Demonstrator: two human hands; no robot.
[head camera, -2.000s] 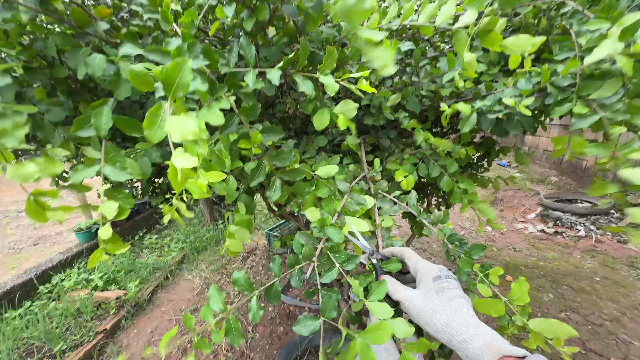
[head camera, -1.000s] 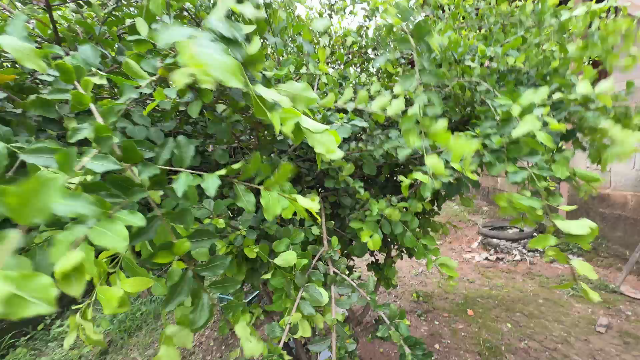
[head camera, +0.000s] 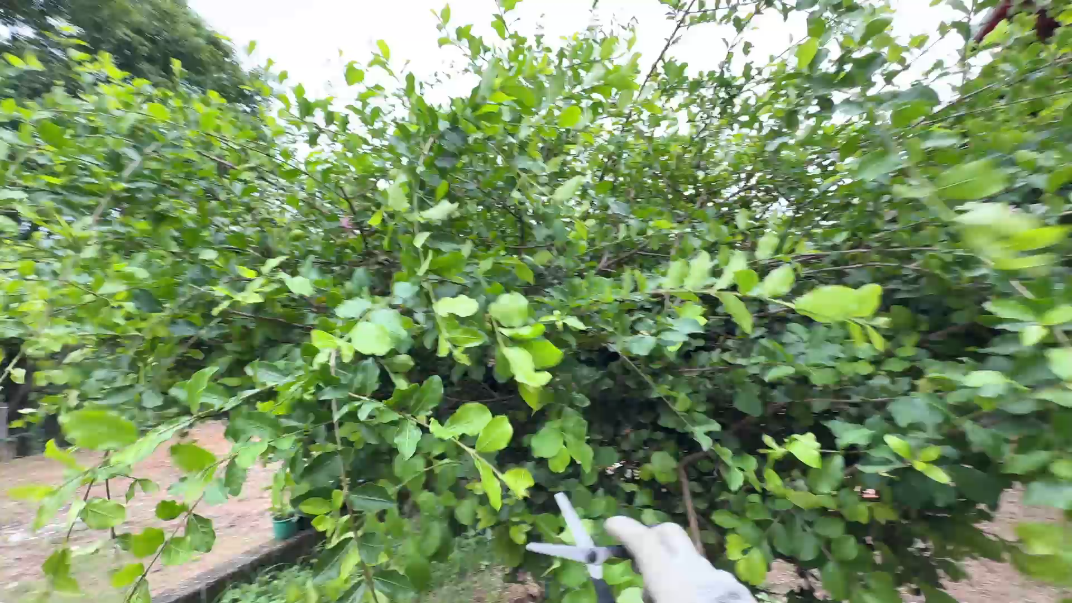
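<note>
A large leafy green bush fills most of the head view. At the bottom, right of the middle, my right hand in a whitish work glove holds a pair of scissors. The two metal blades are spread apart and point up and to the left, with leaves just behind them and nothing plainly between them. Dark handles run down out of the frame, partly hidden by the glove. My left hand is out of view.
Thin leafy branches reach out close in front of me. At lower left a green plant pot stands by a low concrete kerb, with bare reddish ground beyond. A brown stem rises near the glove.
The view has swung up and left. My gloved right hand and the scissors, among low branches two seconds ago and out of sight one second ago, are back in view with the blades apart.
</note>
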